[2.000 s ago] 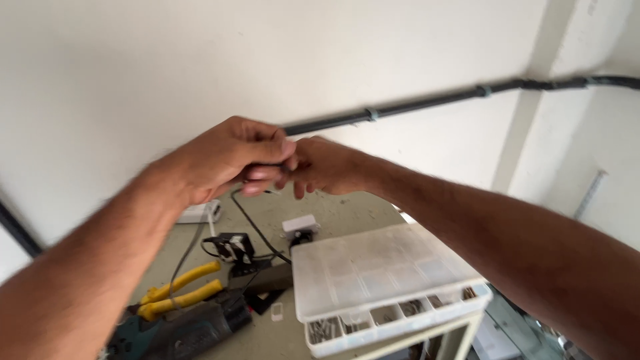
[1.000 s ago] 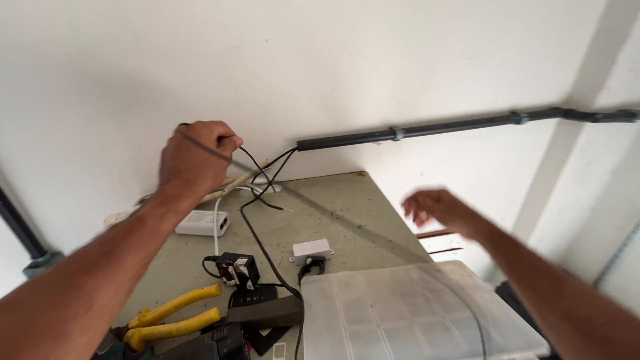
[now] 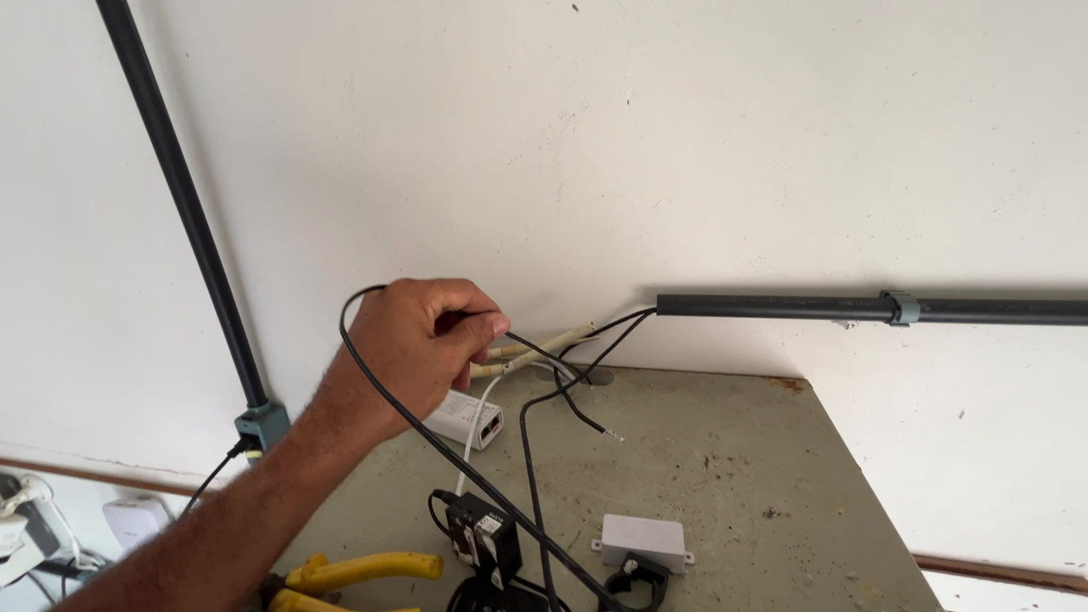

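My left hand [image 3: 425, 340] pinches a thin black cable [image 3: 408, 416] between thumb and fingers, above the back of a grey-green metal surface [image 3: 748, 450]. From the hand the cable loops back over the wrist and runs down to the lower middle; its other side goes on toward the wall. Black cables come out of the open end of a dark conduit [image 3: 765, 308] on the wall, and one short black cable end [image 3: 595, 425] shows a stripped tip. My right hand is out of view.
On the surface are a white adapter box [image 3: 480, 425], a black power adapter [image 3: 484, 531], a small white plastic box [image 3: 643, 540] and yellow-handled pliers [image 3: 365, 574]. Cream tubes [image 3: 544, 348] lie by the wall. A vertical black conduit [image 3: 183, 195] meets a grey socket box [image 3: 263, 425] at left.
My hands were together two seconds ago, then apart. My right hand has since left the view, while my left still has the cable. The view has shifted, and the clear organizer case is out of it.
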